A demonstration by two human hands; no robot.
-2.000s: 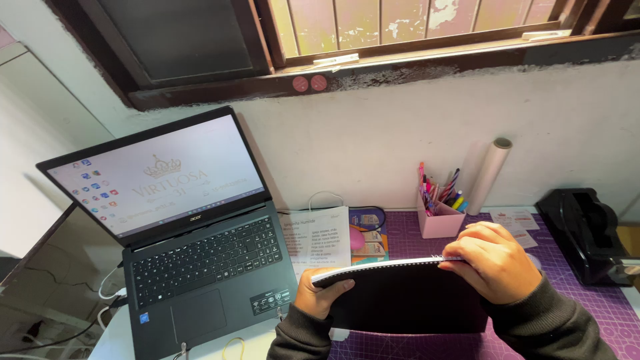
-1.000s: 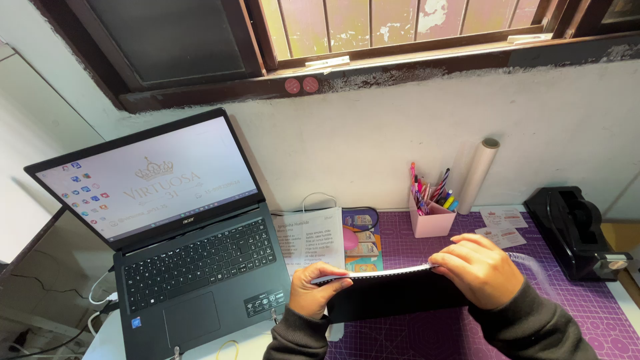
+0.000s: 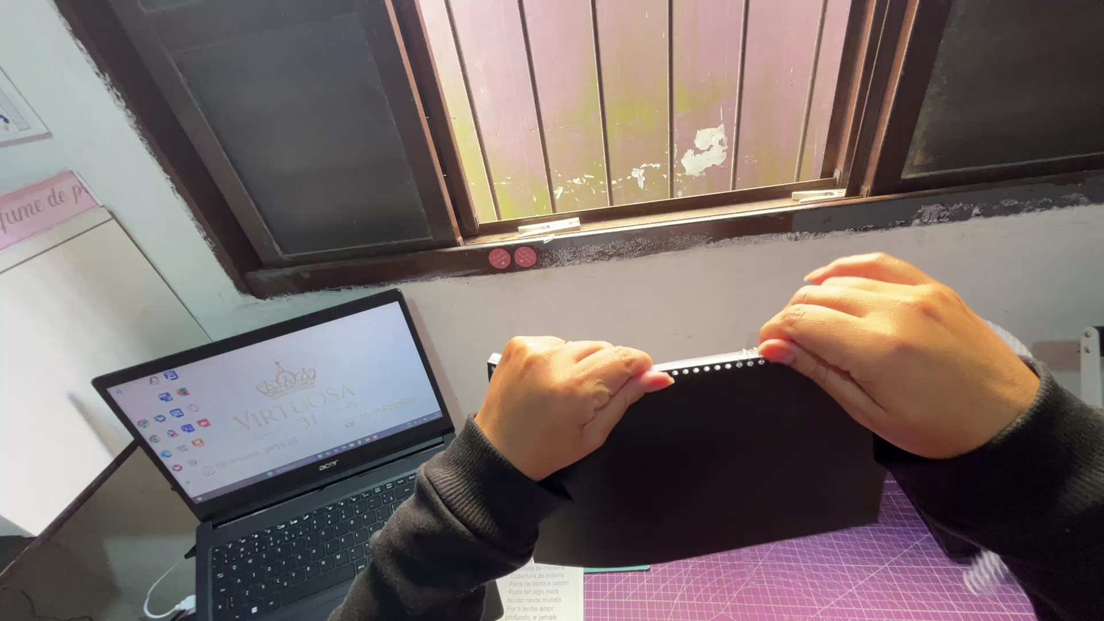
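Note:
A book-like stack with a black cover (image 3: 724, 466) and a row of punched holes along its upper edge is held up in front of me. My left hand (image 3: 565, 401) grips that edge left of its middle, thumb toward me. With fingers curled over the edge near its right end, my right hand (image 3: 897, 354) pinches it, and a bit of clear coil seems to show at the fingertips. The far side of the stack is hidden. Beneath it lies a purple gridded cutting mat (image 3: 733, 586).
An open Acer laptop (image 3: 285, 414) stands at the left, near my left sleeve. A printed sheet (image 3: 543, 595) lies below the black cover. Behind are the wall and a brown window frame (image 3: 655, 233). A blurred clear coil (image 3: 987, 573) shows by my right sleeve.
Both hands have raised the black-covered stack in front of the wall. My left hand now wraps over the edge nearer the middle. The view has tilted up toward the window.

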